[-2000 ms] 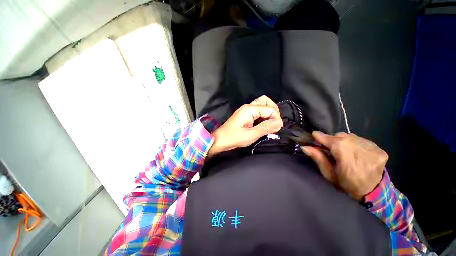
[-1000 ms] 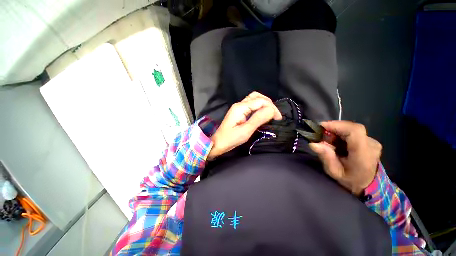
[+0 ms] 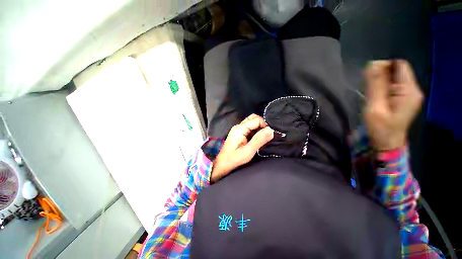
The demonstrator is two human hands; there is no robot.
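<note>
A small black fabric piece [image 3: 291, 119] with a black-and-white speckled edge trim lies on the aproned lap, its rounded end towards the knees. My left hand [image 3: 240, 146] pinches its left edge between thumb and fingers. My right hand [image 3: 391, 101] is raised away from the piece, off to the right over the dark floor, and is blurred. Its fingers are curled; whether the snips are in it cannot be told.
White boards with green marks [image 3: 116, 126] lie to the left of the lap. A pale cloth-covered surface [image 3: 61, 40] is at the upper left. A fan [image 3: 7, 184] and orange cord [image 3: 49, 215] are at the lower left. A blue item [image 3: 446, 76] is at the right edge.
My right hand has moved from the fabric out to the right and forward. The snips seen in it earlier no longer show clearly. The fabric piece now lies flatter and more exposed, still in my left hand.
</note>
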